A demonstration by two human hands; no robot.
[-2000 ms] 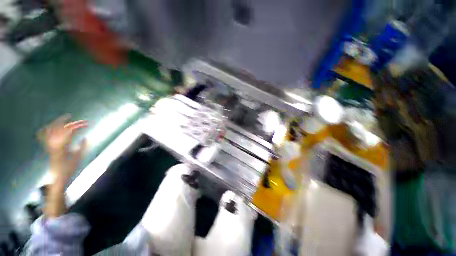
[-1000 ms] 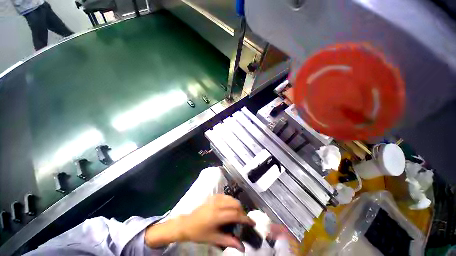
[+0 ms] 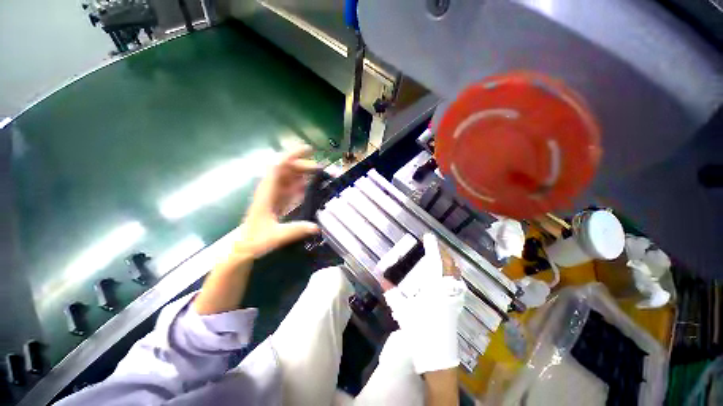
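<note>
My left hand (image 3: 277, 206) is bare and blurred, over the belt's metal edge left of the slotted table (image 3: 357, 218). Its fingers and thumb are wide apart. A dark patch shows beside its fingertips; I cannot tell it from the gap behind. My right hand (image 3: 428, 305), in a white glove with bare fingertips, is at the small white fixture on the table. Its thumb and a finger are on either side of a black plastic part (image 3: 406, 258). The glove hides much of the fixture.
Several black parts (image 3: 106, 293) line the green conveyor belt (image 3: 158, 127). A large red stop button (image 3: 519, 145) on the grey machine head is close to the camera. At right are a white tub (image 3: 600, 235), crumpled wipes (image 3: 648, 270) and a lined tray of black parts (image 3: 523, 388).
My hands were together over my lap around a dark part. My left hand has moved up and left towards the belt edge; my right has moved up to the fixture. The view has shifted slightly.
</note>
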